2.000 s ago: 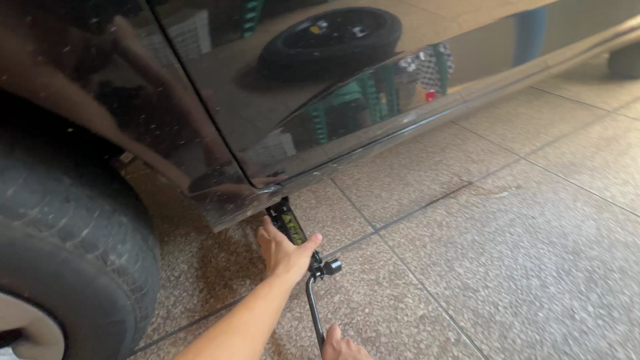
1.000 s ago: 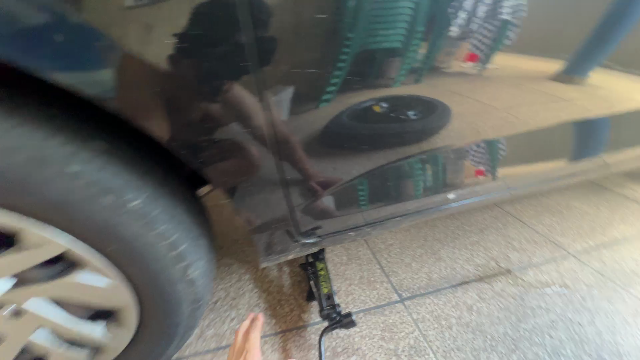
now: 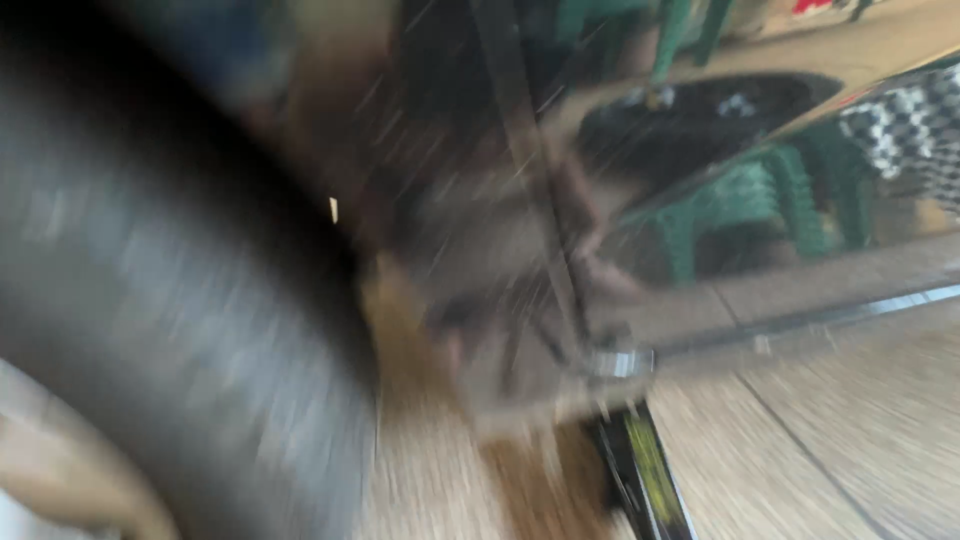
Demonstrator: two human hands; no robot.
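Neither my left hand nor my right hand shows in the view now. A black car jack (image 3: 646,469) with a yellow marking stands at the bottom, right of centre. Its upper end meets the lower sill (image 3: 750,341) of the dark car, near the door seam. The jack's lower part and its crank lie outside the frame. At the left is the car's tyre (image 3: 172,300), large and blurred, with part of the wheel rim (image 3: 67,457) below it.
The glossy car body (image 3: 465,187) fills the top and middle and mirrors a spare wheel, green plastic chairs and a checked cloth. Tiled floor (image 3: 795,420) shows beneath the sill.
Two seconds ago one hand was on the jack and the other on its crank; a second ago only one hand showed, off the jack. Now both are out of view. The view has moved closer.
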